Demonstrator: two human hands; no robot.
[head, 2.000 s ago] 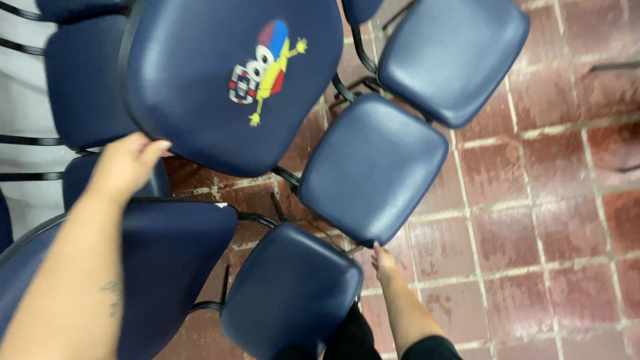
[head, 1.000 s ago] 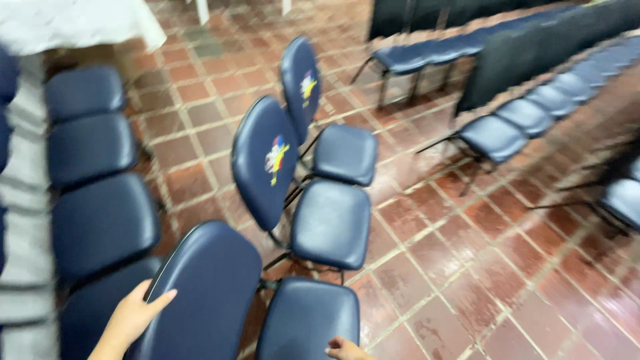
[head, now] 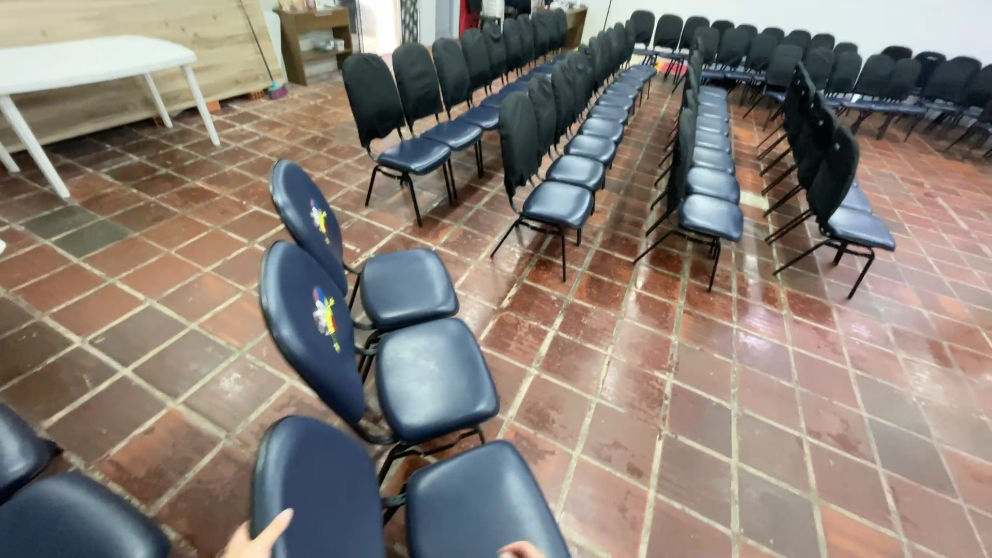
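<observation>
Three joined dark blue padded chairs run up the view. My left hand [head: 260,536] is at the left edge of the nearest backrest [head: 319,488], with its thumb lying over the front face. At the bottom edge my right hand [head: 521,549] touches the nearest seat [head: 482,500]; only its fingertips show, so its hold cannot be made out. The middle backrest [head: 314,333] and the far backrest [head: 308,221] each bear a colourful cartoon figure. Beside them are the middle seat [head: 436,380] and the far seat [head: 409,287].
Rows of chairs with black-covered backs [head: 519,143] stand ahead and to the right. A white plastic table [head: 93,58] is at upper left, near a wooden shelf unit [head: 314,39]. More blue seats [head: 77,519] lie at lower left. The floor [head: 620,434] is red tile.
The view has swung up and outward, showing more of the room. My left hand stays at the nearest backrest, as one second ago; two seconds ago it was at the edge of a backrest with a cartoon.
</observation>
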